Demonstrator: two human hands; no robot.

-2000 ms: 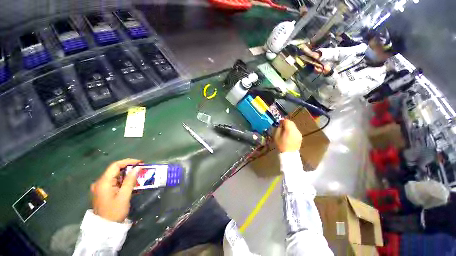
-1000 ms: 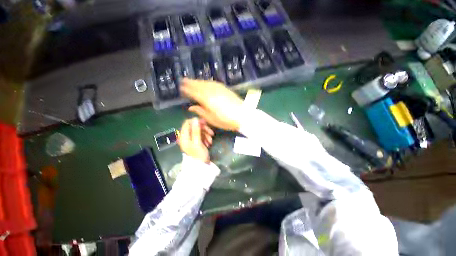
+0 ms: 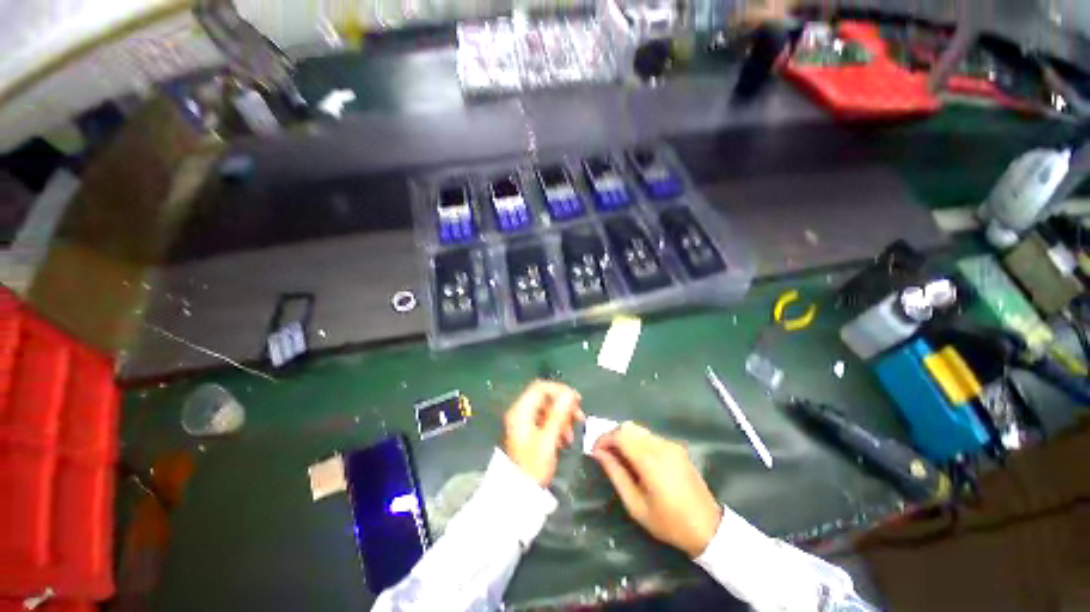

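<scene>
My right hand (image 3: 663, 487) pinches a small white piece (image 3: 598, 433) over the green mat at the centre. My left hand (image 3: 540, 430) is just left of it with its fingers curled; whether it grips the piece too cannot be made out. What the white piece is cannot be told. Behind the hands, a clear blister tray (image 3: 741, 285) holds two rows of handsets, the back row with blue keys (image 3: 559, 195) and the front row dark side up (image 3: 586, 273).
An LCD module (image 3: 444, 414) and large smartphone (image 3: 385, 508) lie left. A pale label (image 3: 619, 344), tweezers (image 3: 740, 416), yellow nippers (image 3: 794, 312), black electric screwdriver (image 3: 867, 448) and blue solder stand (image 3: 932, 395) are right. A front housing (image 3: 288, 331) lies back left; a red bin (image 3: 54, 460) is far left.
The handset in my left hand two seconds ago is no longer there. My right hand has come back from the tray to the mat and now holds a white piece. The view has shifted.
</scene>
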